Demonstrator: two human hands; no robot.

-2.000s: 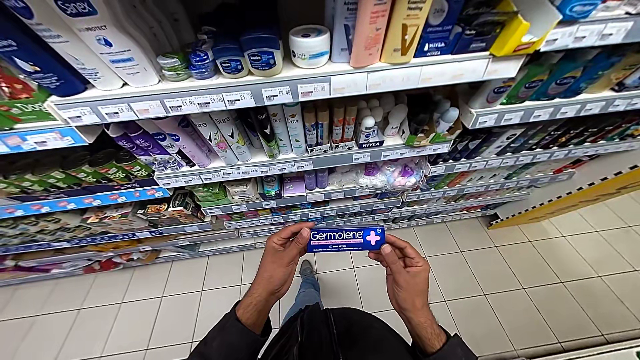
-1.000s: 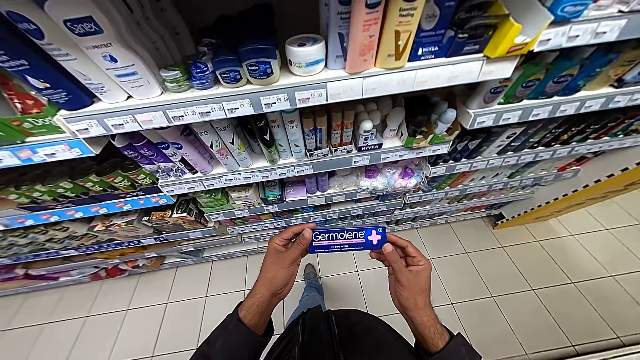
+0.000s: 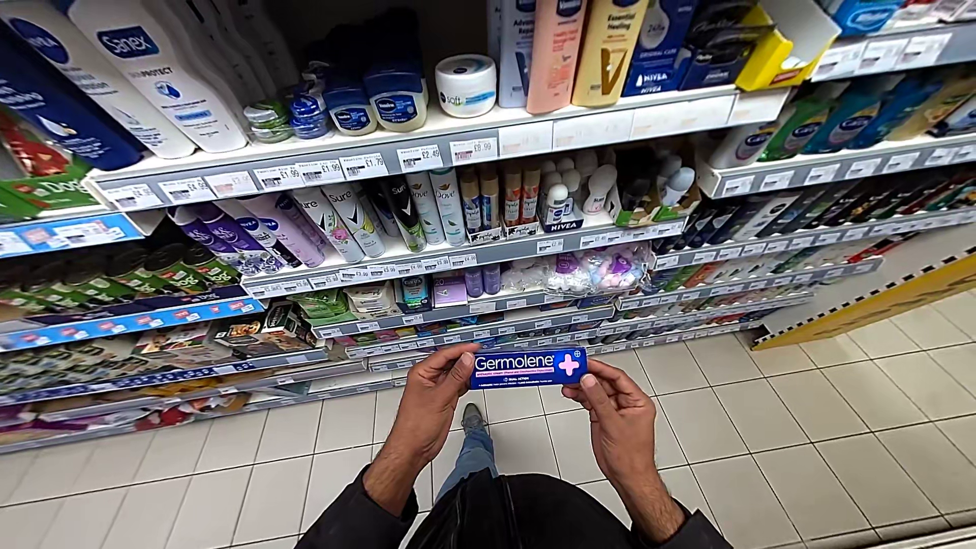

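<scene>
A dark blue Germolene cream box [image 3: 526, 368] with a pink cross is held level in front of me, its printed long face toward the camera. My left hand [image 3: 438, 400] pinches its left end between thumb and fingers. At the right end, my right hand [image 3: 616, 412] grips the corner with thumb and fingertips. The box hangs in the air over the tiled floor, in front of the lower shelves. Whether it is sealed, I cannot tell.
Store shelves cross the view, with lotion bottles [image 3: 171, 84], petroleum jelly jars [image 3: 396, 99], a white cream tub [image 3: 466, 85], deodorant cans [image 3: 354, 221] and bagged cotton balls [image 3: 602, 268]. A yellow panel [image 3: 877, 301] stands at right. My shoe [image 3: 473, 417] is on floor tiles.
</scene>
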